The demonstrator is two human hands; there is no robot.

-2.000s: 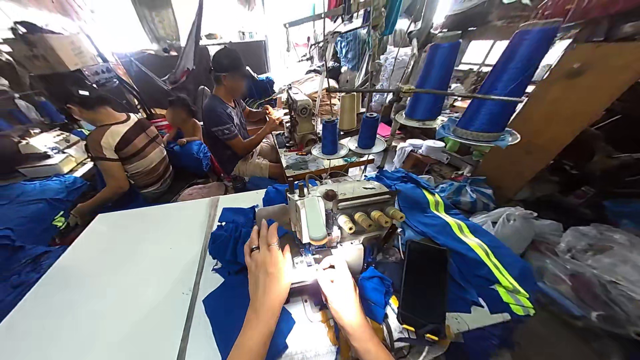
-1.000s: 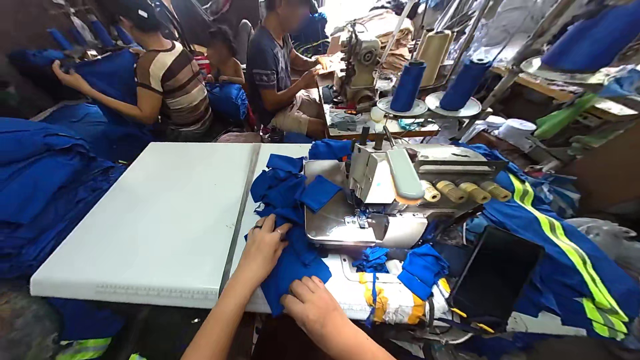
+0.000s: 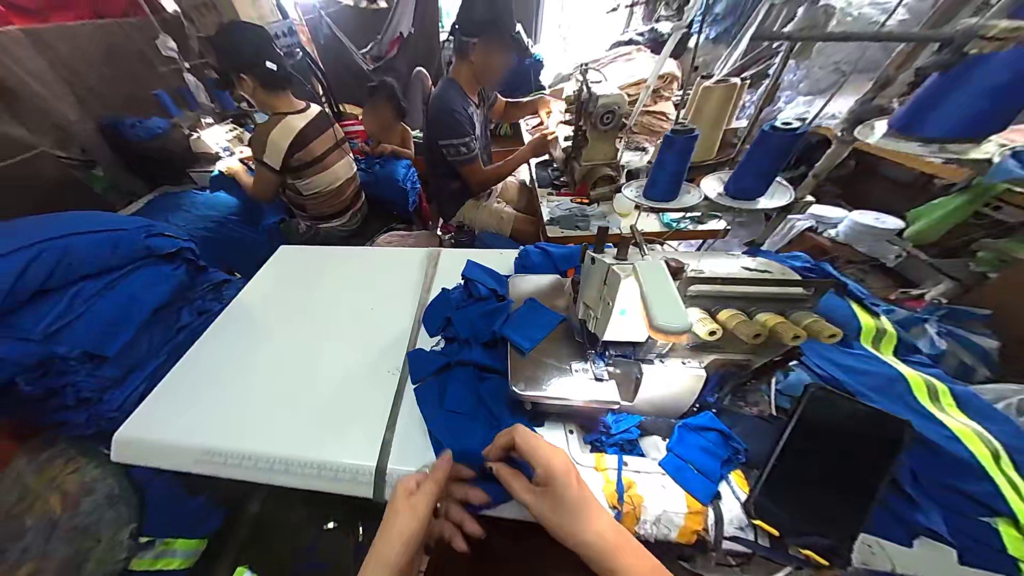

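Observation:
My left hand (image 3: 436, 512) is at the front edge of the table, palm turned inward, fingers apart, beside the lower end of a blue fabric piece (image 3: 464, 408). My right hand (image 3: 536, 480) pinches that fabric's near end between thumb and fingertips. More blue cut pieces (image 3: 472, 308) lie heaped above it, left of the overlock sewing machine (image 3: 632, 320). One small blue piece (image 3: 531, 324) rests on the machine's metal plate (image 3: 552, 376). Blue scraps (image 3: 700, 456) lie in front of the machine.
A white tabletop (image 3: 280, 360) extends left. A black phone (image 3: 828, 472) lies at the right by blue cloth with reflective stripes (image 3: 928, 384). Blue fabric is piled at the left (image 3: 96, 320). Thread cones (image 3: 670, 164) stand behind the machine. Several people sit beyond, one at another sewing machine (image 3: 596, 128).
Two seconds ago both hands were at the machine's plate; they are now at the table's front edge. Since one second ago, my left hand has come off the fabric pile toward my right hand.

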